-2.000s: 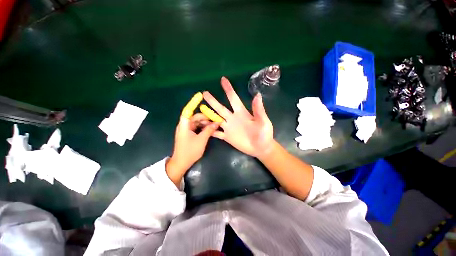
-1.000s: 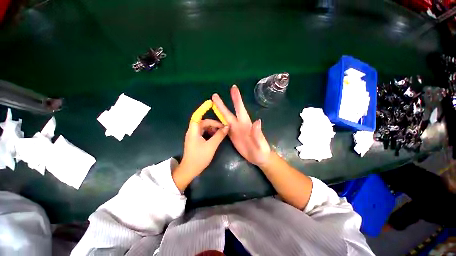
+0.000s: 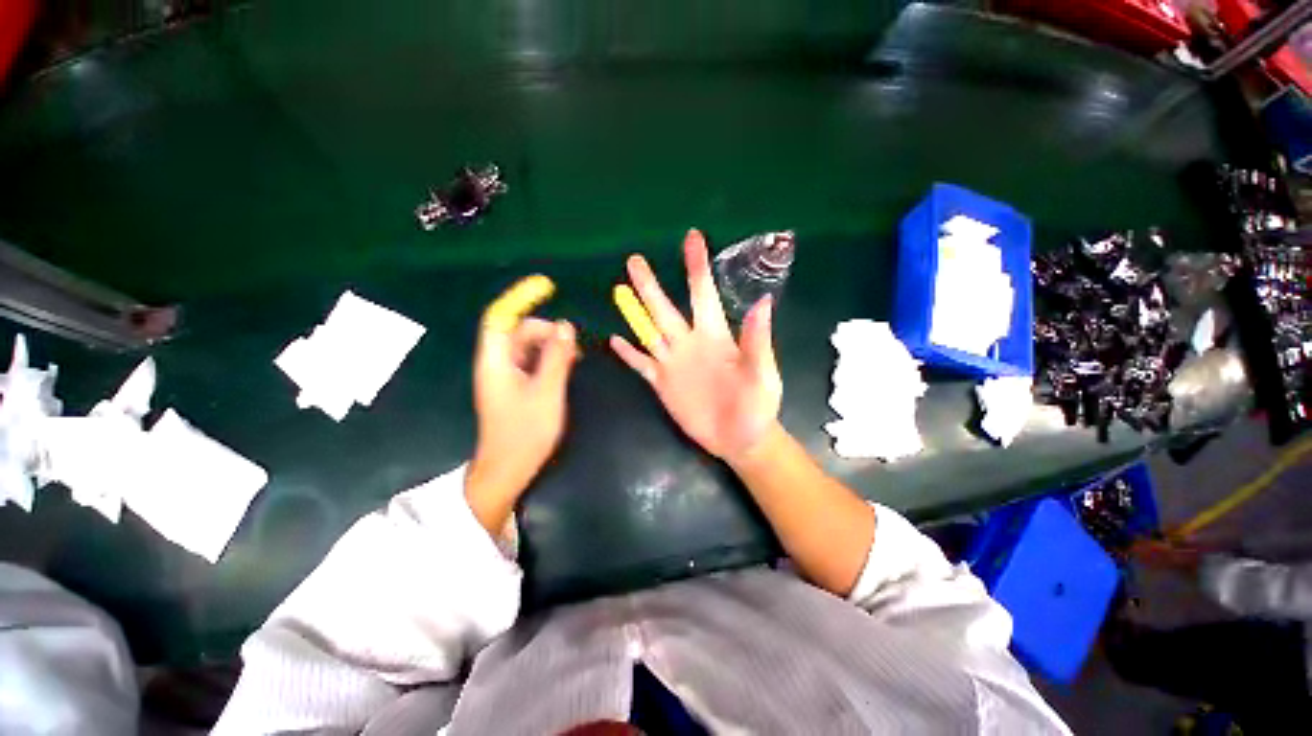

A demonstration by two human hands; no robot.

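Note:
My left hand (image 3: 521, 385) is raised over the bench, its index finger in a yellow finger cot (image 3: 518, 302). Its thumb and other fingers are curled close together and blurred; whether something small is between them cannot be told. My right hand (image 3: 722, 385) is open and empty, fingers spread, palm showing, with a yellow finger cot (image 3: 636, 318) on one finger. The hands are apart. A clear cone-shaped bottle (image 3: 755, 266) stands just beyond my right hand, partly hidden by its fingers. A dark glossy workpiece (image 3: 462, 197) lies beyond my left hand.
White wipes lie at left (image 3: 353, 352), at far left (image 3: 192, 482) and at right (image 3: 876, 390). A blue bin (image 3: 911, 291) holds more wipes. A dark pile of workpieces (image 3: 1101, 338) lies right of it. Blue bins (image 3: 1048, 582) are below the bench edge. Another person's sleeve (image 3: 58, 640) shows lower left.
My left hand has let go of my right hand's fingers and moved left. My right hand's fingers are spread wider. The view has shifted slightly, showing more at the right.

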